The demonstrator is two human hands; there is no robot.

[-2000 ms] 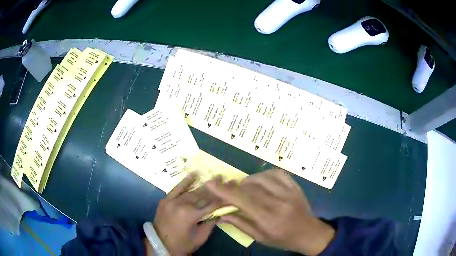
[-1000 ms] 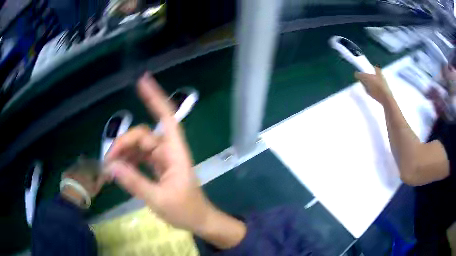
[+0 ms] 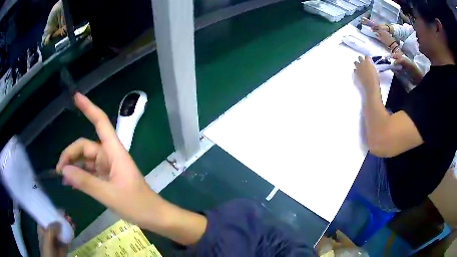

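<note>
My left hand (image 3: 54, 236), cut off at the bottom left, holds a white handheld device (image 3: 31, 183) by its narrow end. The device is tilted and blurred, its wide head up at the left edge. My right hand (image 3: 112, 175) is raised to its right, not touching it, index finger pointing up. A small see-through film (image 3: 66, 79) seems stuck to that fingertip. The thumb and another finger are close together; a faint thin piece beside them is too blurred to name. Yellow label sheets (image 3: 120, 242) lie below my right hand.
A white device (image 3: 131, 113) lies on the green conveyor (image 3: 225, 65). A grey post (image 3: 176, 75) stands at the belt edge. A large white sheet (image 3: 295, 125) covers the bench at right. A person in black (image 3: 426, 130) handles a device there; others work behind.
The view has swung right from the label sheets. My left hand has reached to the belt and now holds a white device. My right hand has risen, index finger extended.
</note>
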